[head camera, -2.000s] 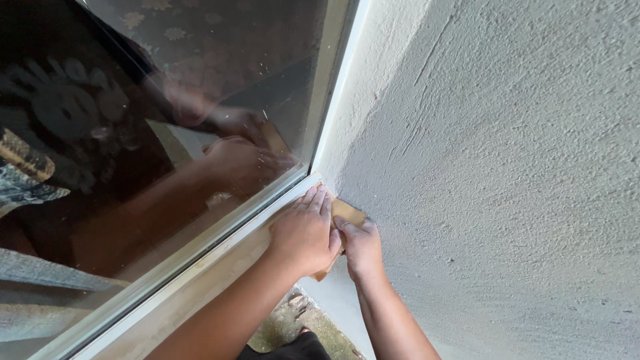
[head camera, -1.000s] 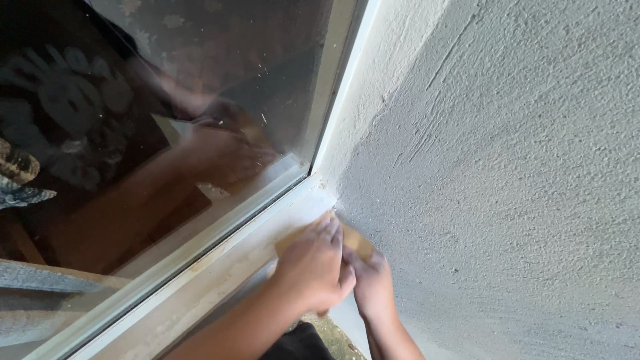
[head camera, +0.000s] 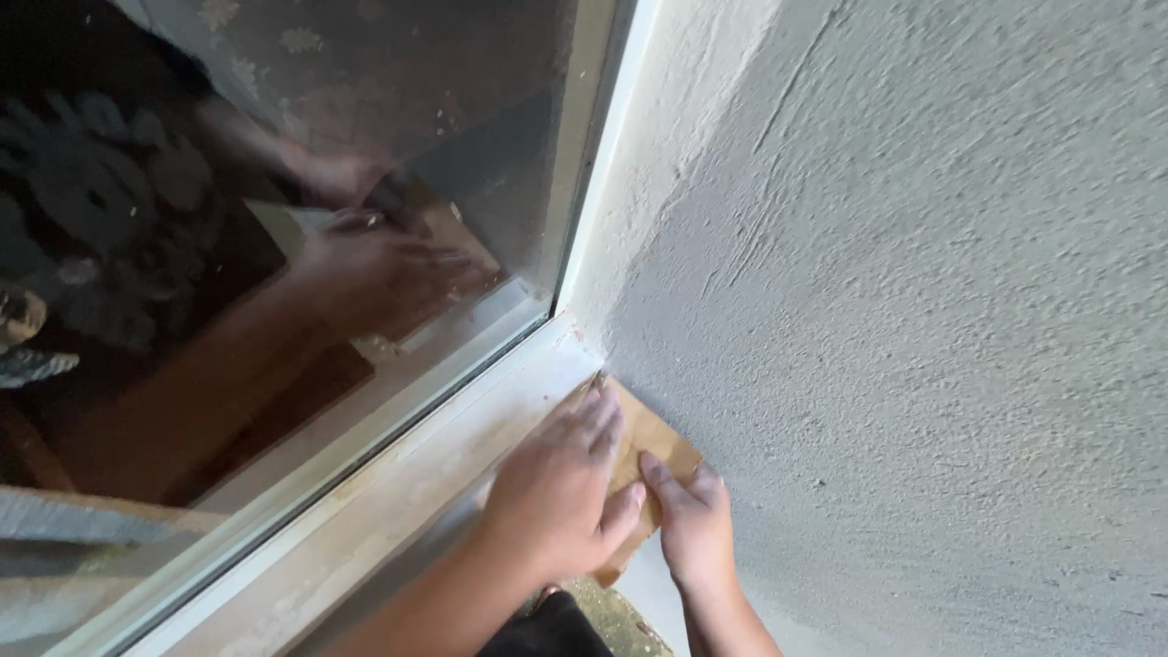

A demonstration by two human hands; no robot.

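A piece of brown sheet material [head camera: 643, 433], perhaps sandpaper or cardboard, lies in the corner where the white window frame [head camera: 438, 456] meets the rough plaster wall [head camera: 912, 347]. My left hand [head camera: 561, 488] rests flat on its left part, fingers stretched toward the corner, thumb out to the right. Its right edge is pinched by my right hand [head camera: 693, 511], the thumb on top and the other fingers mostly hidden. Whitish dust coats the fingers of both hands.
The dark window glass [head camera: 301, 228] on the left reflects the arms and hands. Far below the hands are a mottled ground surface [head camera: 630, 625] and dark clothing [head camera: 547, 630]. The wall rises close along the right side.
Since one second ago my left hand has gone from bent fingers to a flatter, stretched pose, and more of the brown sheet shows between the hands. Both hands stay near the corner.
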